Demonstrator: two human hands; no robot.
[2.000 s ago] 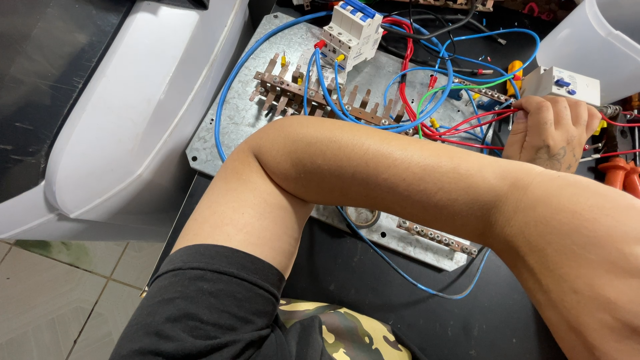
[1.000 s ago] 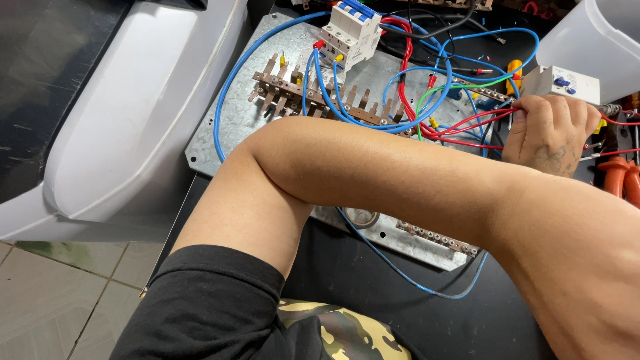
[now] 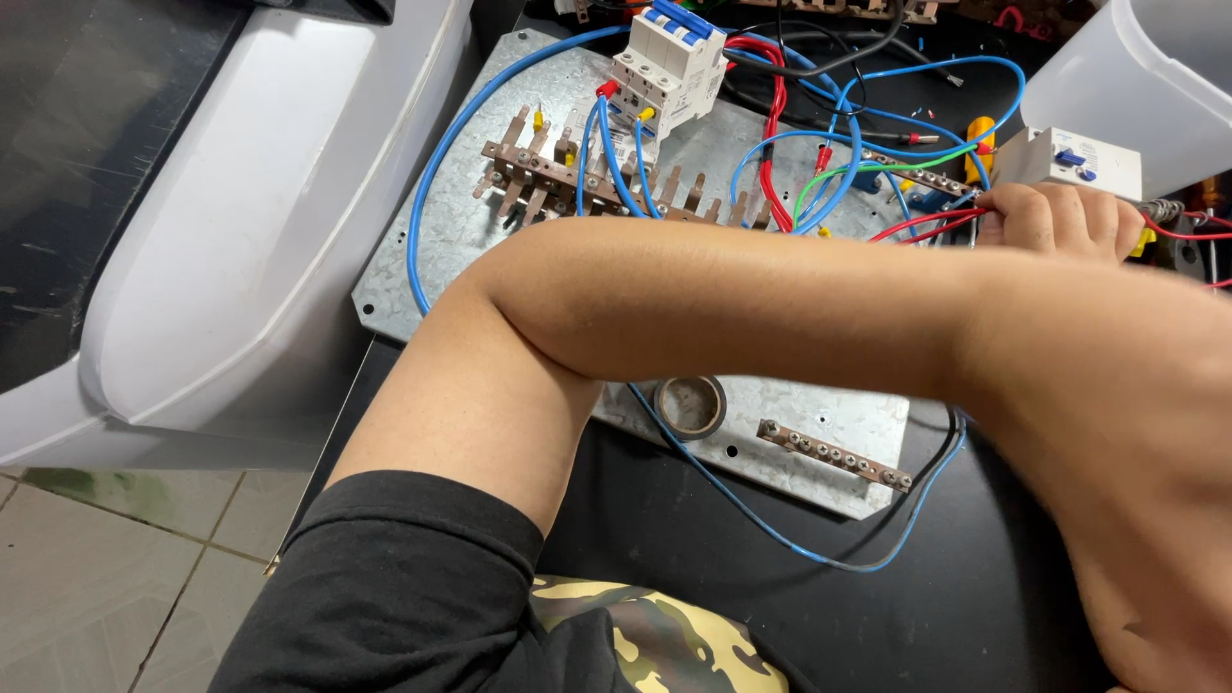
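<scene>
My right hand (image 3: 1064,219) is at the upper right, its fingers curled closed on red wires (image 3: 929,225) beside a brass terminal bar on blue supports (image 3: 929,199). A white device with a blue lever (image 3: 1070,164) sits just above the knuckles. My left forearm crosses the metal mounting plate (image 3: 770,404); my left hand is hidden behind my right arm. A white circuit breaker (image 3: 669,67) with blue levers stands at the top of the plate, blue wires with red and yellow ferrules entering it. Below it lies a copper busbar assembly (image 3: 587,188), partly covered by the forearm.
A tape roll (image 3: 690,407) and a screw terminal bar (image 3: 833,455) are on the plate's near part. Blue wire loops over the black table. An orange-yellow handle (image 3: 980,135) and a translucent white container (image 3: 1136,77) stand at upper right. A white molded body (image 3: 212,192) fills the left.
</scene>
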